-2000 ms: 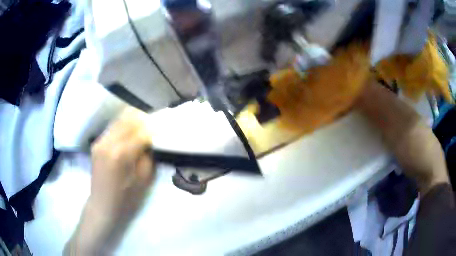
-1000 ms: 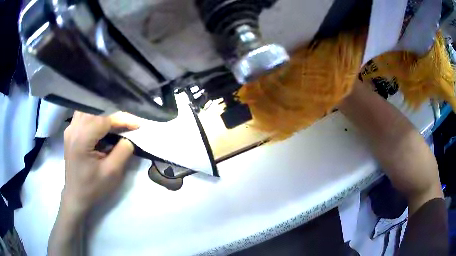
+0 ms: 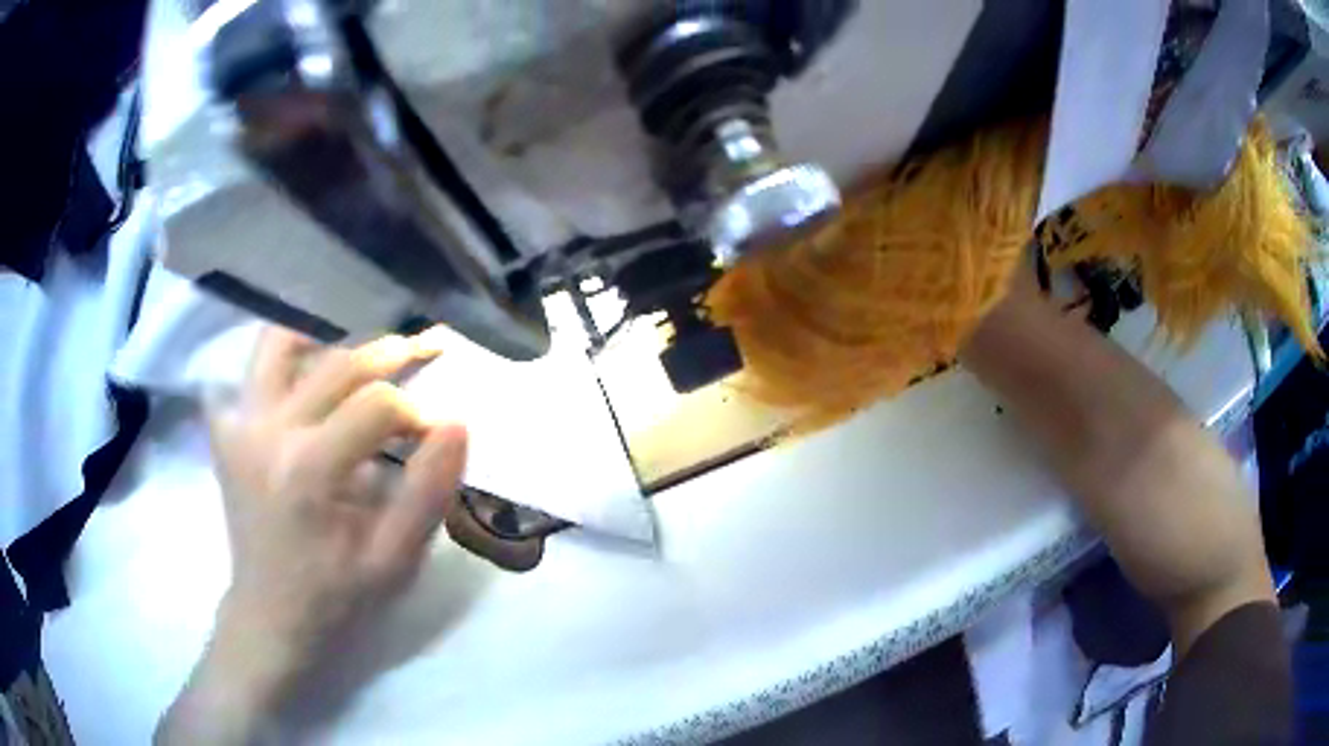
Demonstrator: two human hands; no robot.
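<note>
A white garment panel [image 3: 525, 423] with a thin dark edge lies under the sewing machine head [image 3: 539, 131], its right corner over the yellowish needle plate [image 3: 692, 437]. My left hand [image 3: 335, 466] is on the panel's left part, thumb and fingers gripping its near edge; the hand is slightly blurred. My right forearm reaches in from the right, and my right hand is hidden behind the orange-yellow thread tuft [image 3: 875, 284]. The needle is not clearly visible.
A silver tension knob [image 3: 777, 211] juts out above the plate. A brown-rimmed fitting [image 3: 499, 536] sits in the white table [image 3: 816, 568]. White strips [image 3: 1096, 102] hang at the upper right. Dark and white cloth hangs left and below right.
The panel first showed a broad black band and now shows mostly white. My left hand moved left, then slightly back right, with its fingers spreading over the panel. The camera view also shifted.
</note>
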